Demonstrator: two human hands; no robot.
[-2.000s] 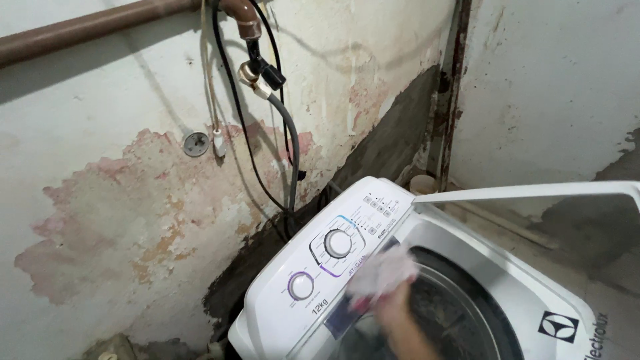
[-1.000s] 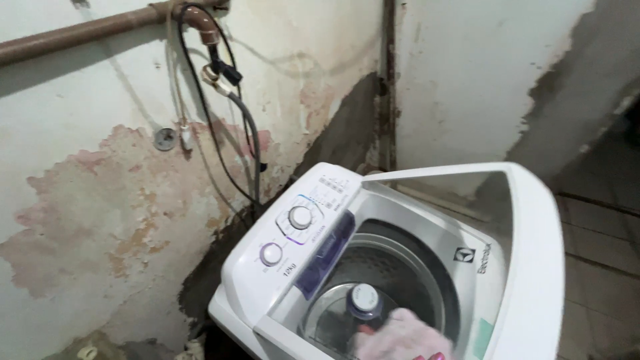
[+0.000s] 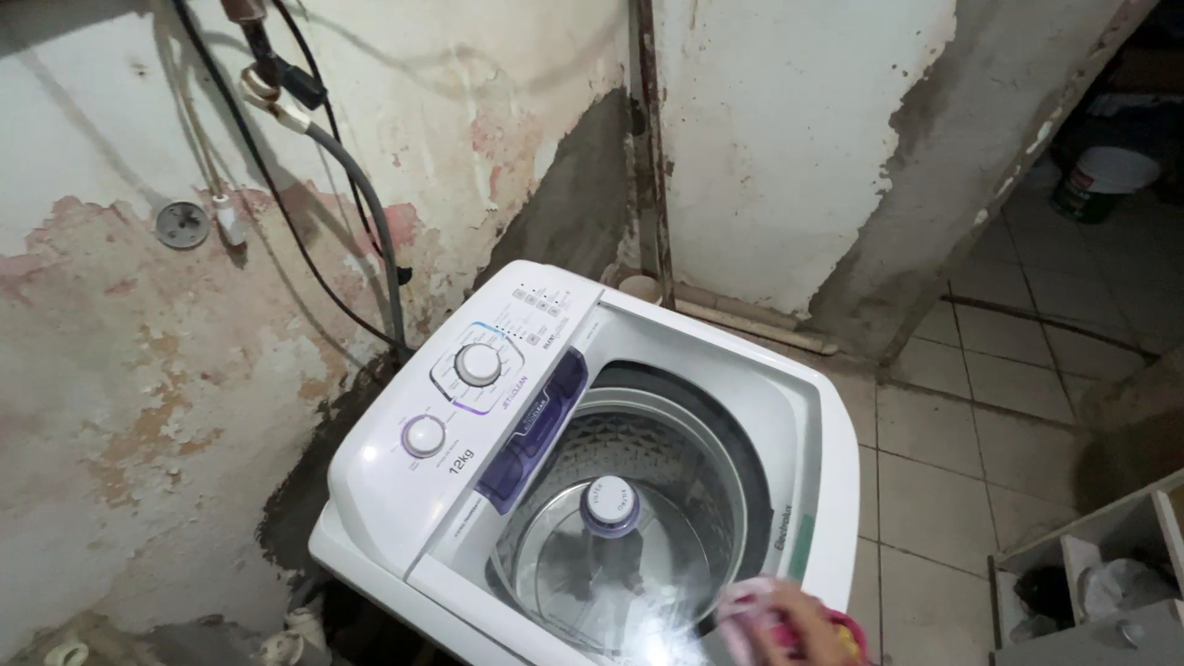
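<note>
My right hand is at the bottom edge of the head view, blurred, with a pink and white cloth in its fingers. Something bright pink and yellow shows beside the hand. Hand and cloth are over the near right part of a white top-loading Electrolux washing machine. Its lid looks lowered, with glare on the see-through window. Through it show the metal drum, the agitator cap and a purple dispenser. Two round knobs sit on the control panel. My left hand is out of view.
A grey hose and black cables hang on the peeling wall behind the machine, near a round wall socket. A white shelf unit stands at the lower right. A bucket is on the tiled floor farther back.
The washer's lid, raised in the earlier frames, now looks down. My right hand with the cloth has moved from near the dispenser to the machine's front right side. The view has shifted.
</note>
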